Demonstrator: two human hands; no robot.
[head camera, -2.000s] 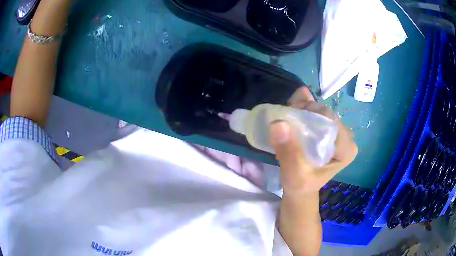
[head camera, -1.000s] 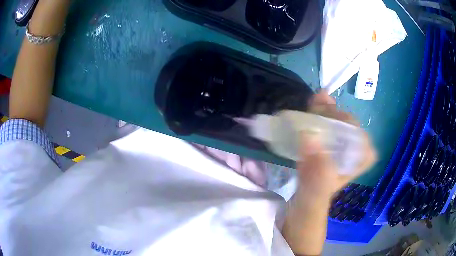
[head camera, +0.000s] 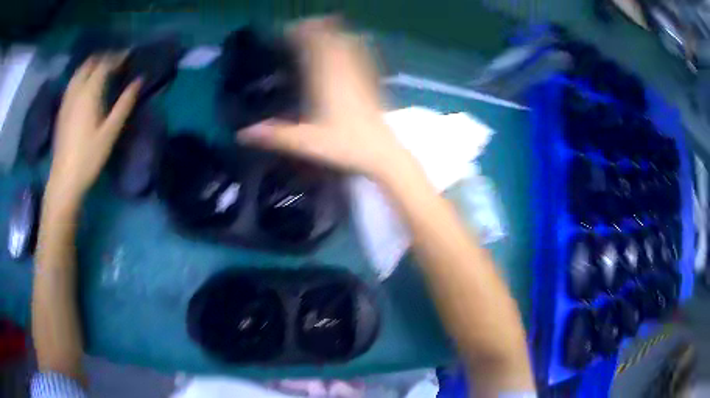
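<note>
A black two-well housing (head camera: 289, 317) lies near the bench's front edge, both glossy wells facing up. A second housing (head camera: 253, 204) lies behind it, and a black piece (head camera: 253, 82) farther back is partly covered by my right hand. My right hand (head camera: 339, 116) is blurred over these rear pieces, with thumb and fingers wide apart and nothing visible in it. My left hand (head camera: 86, 128) is at the back left among loose black covers (head camera: 138, 159); its fingertips overlap a dark piece, and whether they grip it is unclear.
A crumpled white cloth (head camera: 440, 148) lies right of the housings, with a blurred translucent bottle (head camera: 479, 206) at its edge. A blue tray (head camera: 549, 233) with rows of black parts stands at the right. A shiny-rimmed cover (head camera: 22, 221) is at the far left.
The view has shifted to show more of the bench's back. My right hand has let go of the translucent bottle and moved from the front housing to the rear ones.
</note>
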